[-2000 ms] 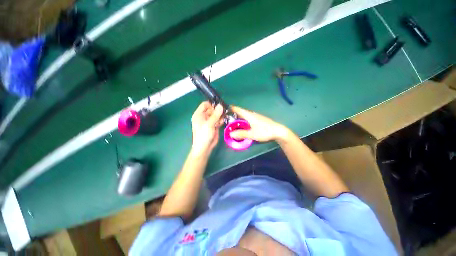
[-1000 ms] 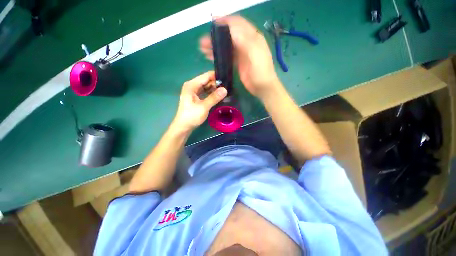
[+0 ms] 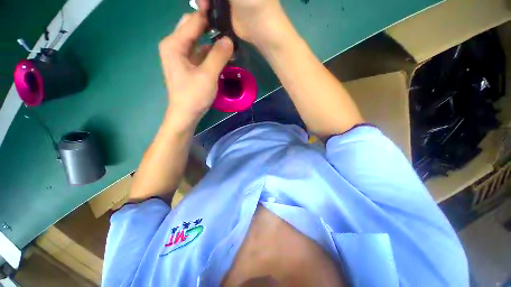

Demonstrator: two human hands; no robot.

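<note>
The hair dryer head with a magenta end ring (image 3: pixel 234 89) hangs below my hands near the bench's front edge, ring end towards me. Its black handle shell (image 3: pixel 219 17) points away and runs out of the top of the picture. My left hand (image 3: pixel 193 64) pinches the neck and handle from the left, thumb on the neck by a small metallic part. My right hand (image 3: pixel 252 19) is on the right side of the handle, cut off by the top edge, its fingers mostly hidden. A small white piece shows by my left fingertips.
A second magenta-ringed unit (image 3: pixel 29 83) lies on the green bench (image 3: pixel 129 95) at the left. A grey-ended unit (image 3: pixel 82 160) with a thin wire stands nearer. An open carton (image 3: pixel 386 106) of black shells is at the right, beside the bench.
The view has shifted, so bench items sit further left and the cutters are out of view. My right hand has gone from the handle's far part to its side; my left still holds the neck.
</note>
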